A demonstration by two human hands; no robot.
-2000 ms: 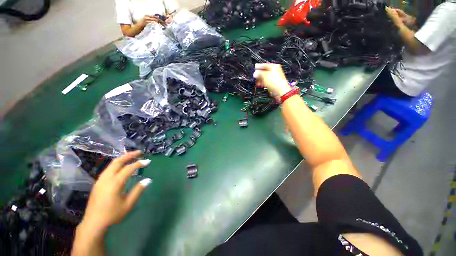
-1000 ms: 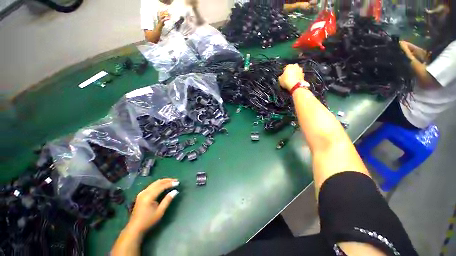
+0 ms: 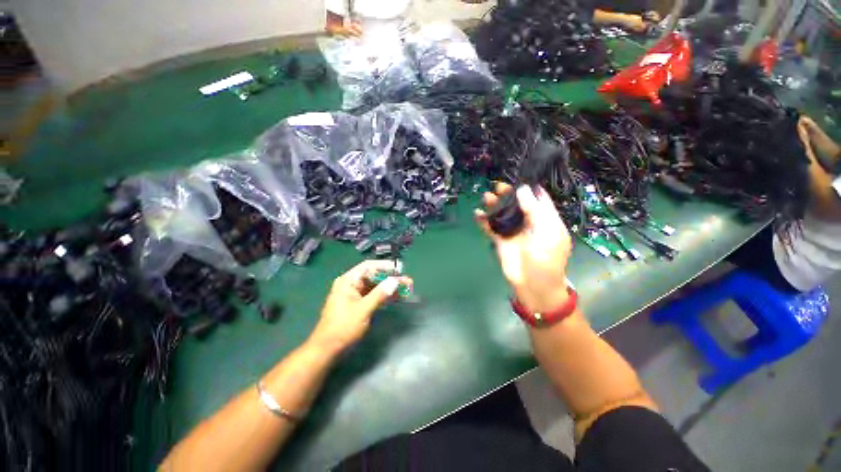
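My right hand (image 3: 535, 244), with a red band at the wrist, is closed around a folded black cable bundle (image 3: 506, 214) over the table, left of the cable pile (image 3: 590, 147). My left hand (image 3: 355, 304), with white coverings on the fingertips, pinches a green circuit board (image 3: 402, 288) between thumb and fingers. Whether a cable links the board to the bundle is not clear. Black shell pieces (image 3: 369, 230) lie loose behind my left hand, in front of a clear bag (image 3: 323, 147).
A second clear bag (image 3: 207, 198) with black housings stands at the left, beside a pile of black units (image 3: 74, 323). A red bag (image 3: 650, 69) lies at the back right. A person's hand (image 3: 816, 147) and a blue stool (image 3: 738, 318) are at the right.
My right hand has come back from the cable pile with a black bundle. My left hand has moved forward and right and now holds a green board. The view has shifted.
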